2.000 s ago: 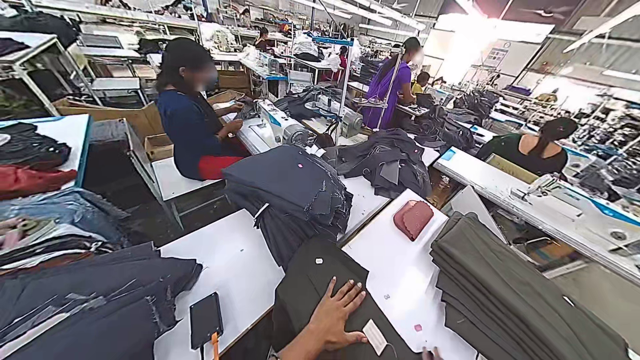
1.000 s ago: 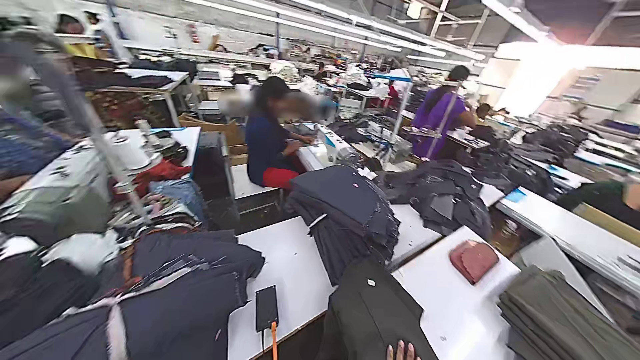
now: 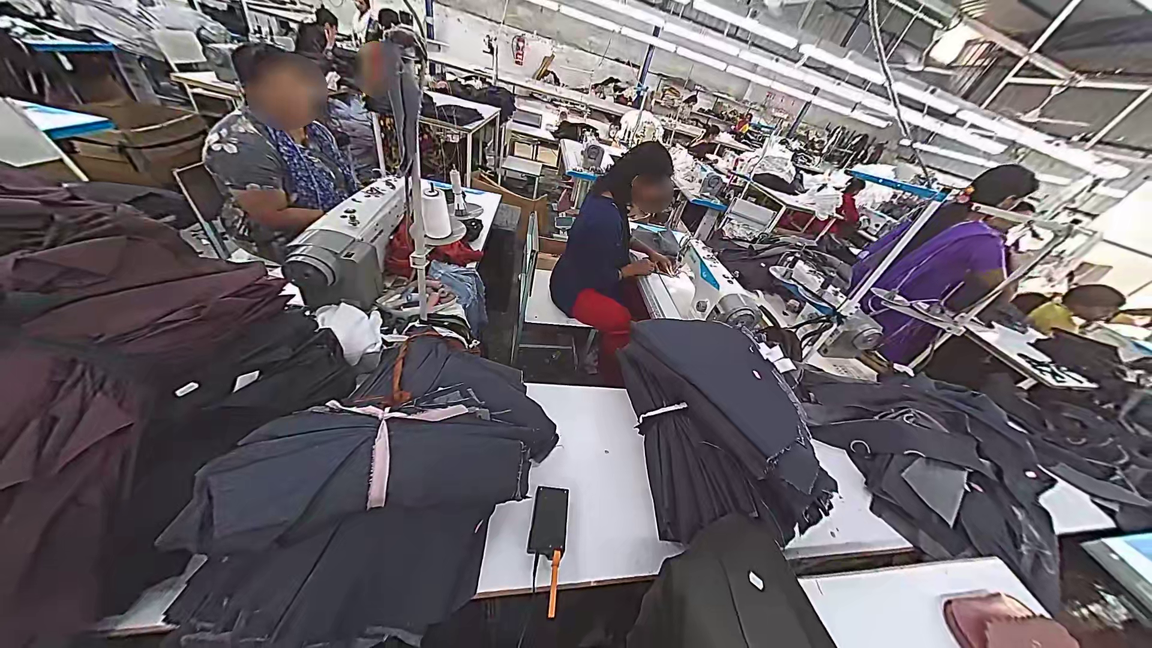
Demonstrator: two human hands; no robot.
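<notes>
Neither my left hand nor my right hand shows in the head view now. A dark olive fabric piece (image 3: 733, 594) with a small white sticker lies at the bottom centre, running off the lower edge. Just behind it stands a tied stack of dark navy cut fabric (image 3: 720, 405). A second navy bundle (image 3: 360, 459), bound with a pink strip, rests left of the middle. Between the two bundles a black phone-like device (image 3: 548, 522) with an orange cable lies on the white table (image 3: 594, 450). A reddish-brown pouch (image 3: 999, 621) sits at the lower right.
Maroon fabric (image 3: 117, 270) and black fabric heap up at the left. An industrial sewing machine (image 3: 346, 238) with a white thread cone (image 3: 436, 216) stands behind the pink-tied bundle. Co-workers sit at machines beyond the table. Loose dark fabric (image 3: 936, 459) spreads at the right.
The view has swung left. The hand that lay on the olive fabric, still partly seen one second ago, is out of view. The fabric bundles and the device remain on the table.
</notes>
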